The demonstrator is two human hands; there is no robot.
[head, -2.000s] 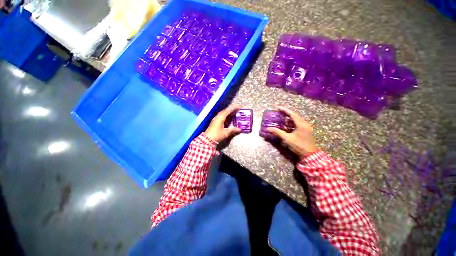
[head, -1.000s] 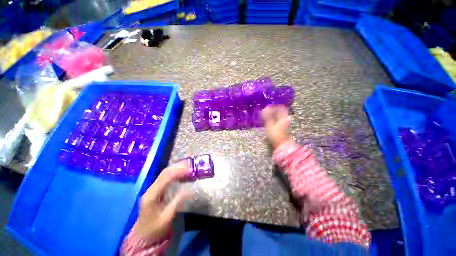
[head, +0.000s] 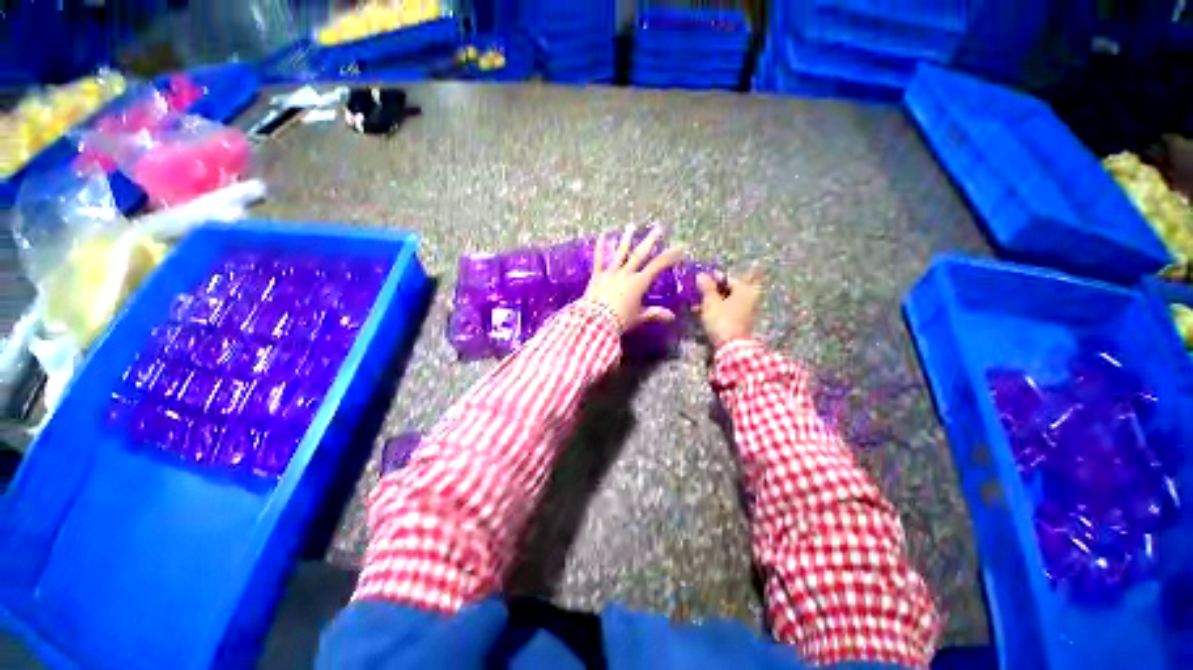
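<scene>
A block of clear purple moulded parts (head: 504, 323) lies in rows on the speckled tabletop in front of me. My left hand (head: 631, 280) is spread over the middle of the block, fingers apart, and hides some parts. My right hand (head: 730, 306) is at the block's right end, thumb and fingertips bent near a part. A small dark spot shows between them; I cannot tell whether they hold anything. A purple part (head: 399, 452) lies near the left tray, partly hidden by my left sleeve. The blue tray (head: 144, 550) at left holds neat purple rows in its far part.
A blue tote (head: 962, 393) with jumbled purple parts (head: 1092, 465) stands at right. Thin purple scraps (head: 850, 406) lie beside my right forearm. Plastic bags with pink contents (head: 190, 164) are at upper left. A dark item (head: 376, 110) lies at the far edge. Another blue tote (head: 1034, 183) stands at far right.
My left hand has left the purple parts by the tray and moved forward and right onto the block. My right hand has stayed near the block's right end. The view has shifted slightly.
</scene>
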